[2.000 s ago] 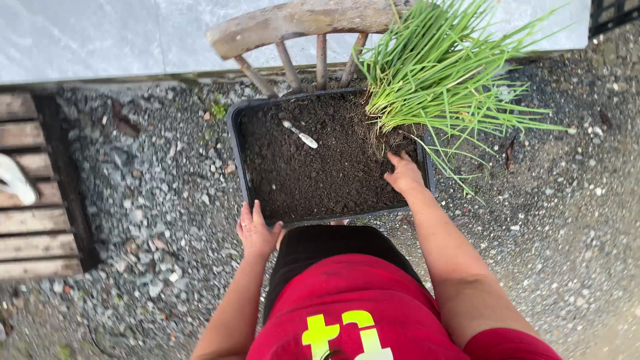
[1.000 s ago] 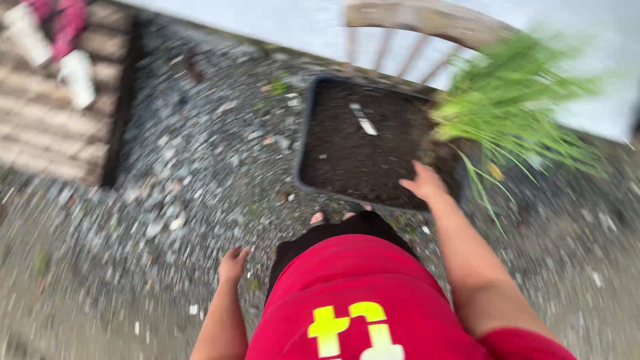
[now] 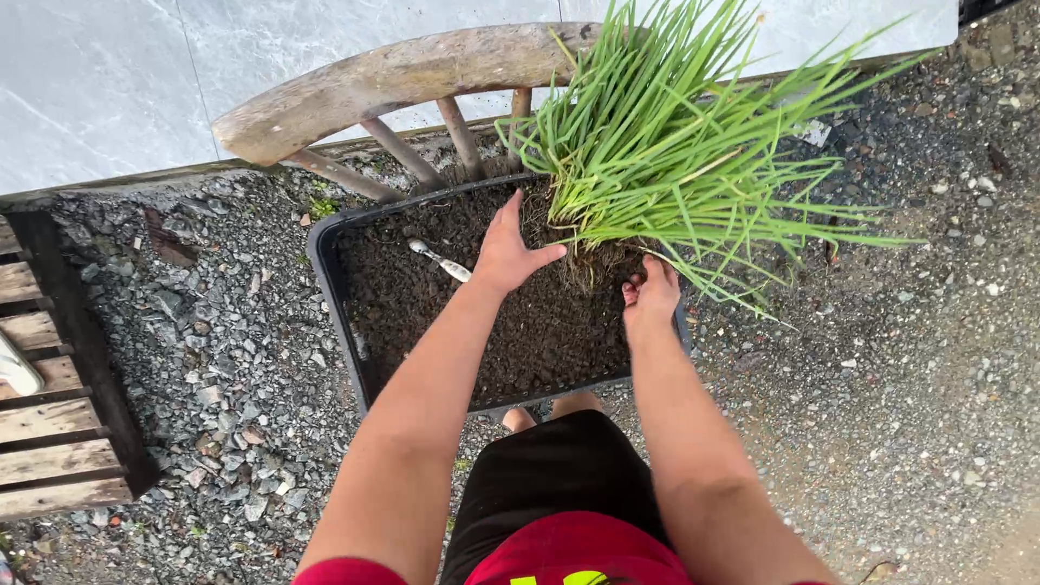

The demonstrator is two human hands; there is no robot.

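A black plastic tray (image 3: 331,280) of dark soil (image 3: 520,341) stands in front of me. Across its right end lies a clump of long green grass-like plants (image 3: 650,171), with the matted roots on the soil. My left hand (image 3: 512,252) is over the soil on the left of the roots, thumb spread from the fingers, holding nothing. On the right of the roots, beneath some drooping leaves, is my right hand (image 3: 650,292) with its fingers curled; whether it touches a leaf cannot be told. A small spoon-like tool with a pale handle (image 3: 453,269) rests on the soil left of my left hand.
Behind the tray is the curved wooden backrest of a chair (image 3: 390,77), against a grey marbled slab (image 3: 97,89). A slatted wooden pallet (image 3: 57,418) with a white sandal (image 3: 16,370) on it is at the left. Gravel (image 3: 236,374) surrounds the tray. My feet are beneath its near edge.
My left hand has moved from beside my body, away from the tray, to over the soil by the roots. My right hand has shifted to the roots' right side. The view has swung and come closer.
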